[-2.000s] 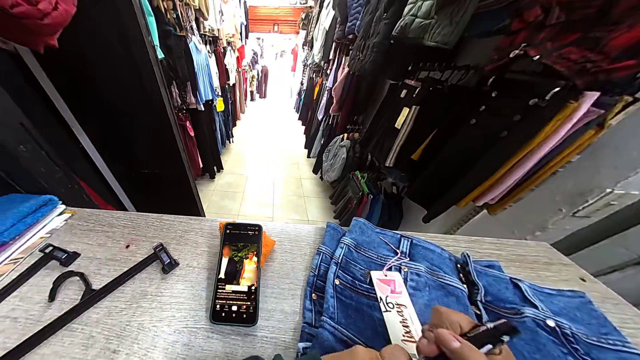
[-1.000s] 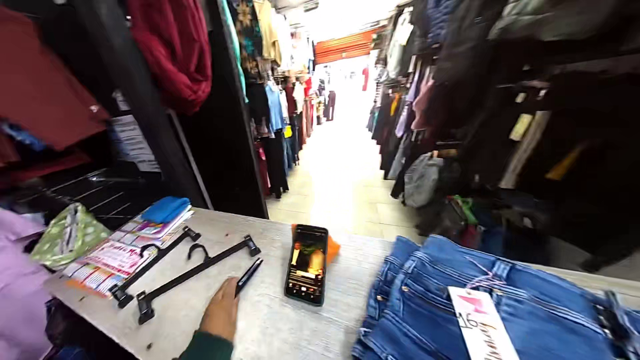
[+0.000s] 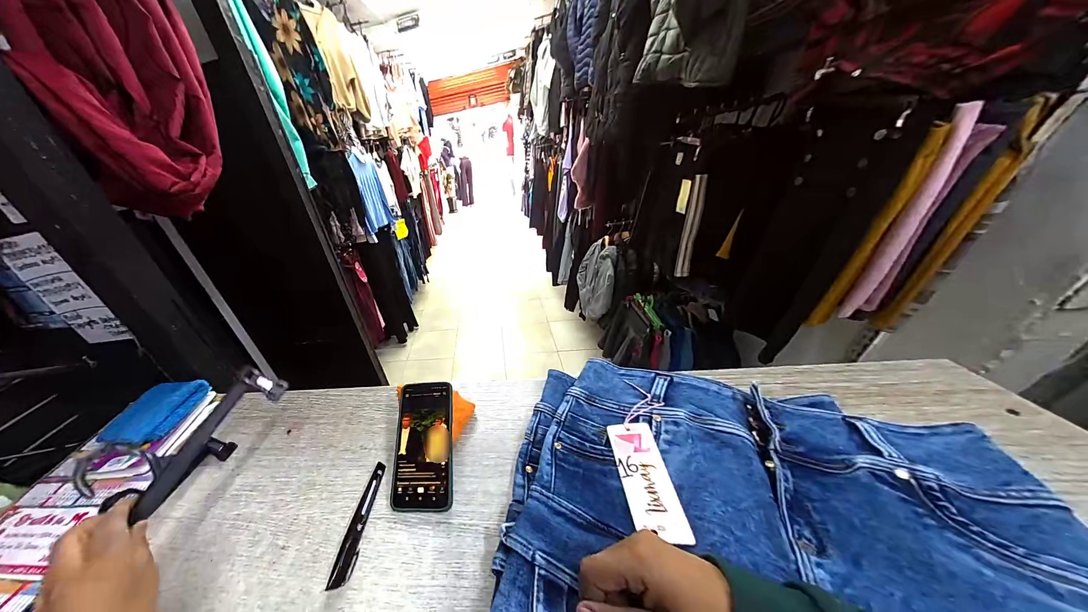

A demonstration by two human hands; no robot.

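Observation:
At the lower left my left hand (image 3: pixel 100 557) grips a black plastic clip hanger (image 3: pixel 191 455), lifted at a slant off the counter; another hanger's hook shows blurred beside it. My right hand (image 3: pixel 650 574), its fingers curled, rests on folded blue jeans (image 3: pixel 722 476) just below a white hang tag (image 3: pixel 650 484) with a handwritten number. Whether it pinches the denim cannot be told. A pink string ties the tag to the waistband. Between the hands, a black pen (image 3: pixel 357 527) lies beside a smartphone (image 3: pixel 422 446) with its screen lit, its top over an orange item (image 3: pixel 461 414).
The wood-grain counter (image 3: pixel 280 510) bears a folded blue cloth (image 3: pixel 157 412) on papers and printed flyers (image 3: pixel 34 540) at the left. Beyond its far edge a tiled aisle (image 3: pixel 501 331) runs between racks of hanging clothes (image 3: pixel 382 195). A dark red garment (image 3: pixel 127 110) hangs upper left.
The hangers lay flat on the counter a second ago; one is now raised in my left hand. The pen, held earlier, now lies on the counter. My right hand has come onto the jeans.

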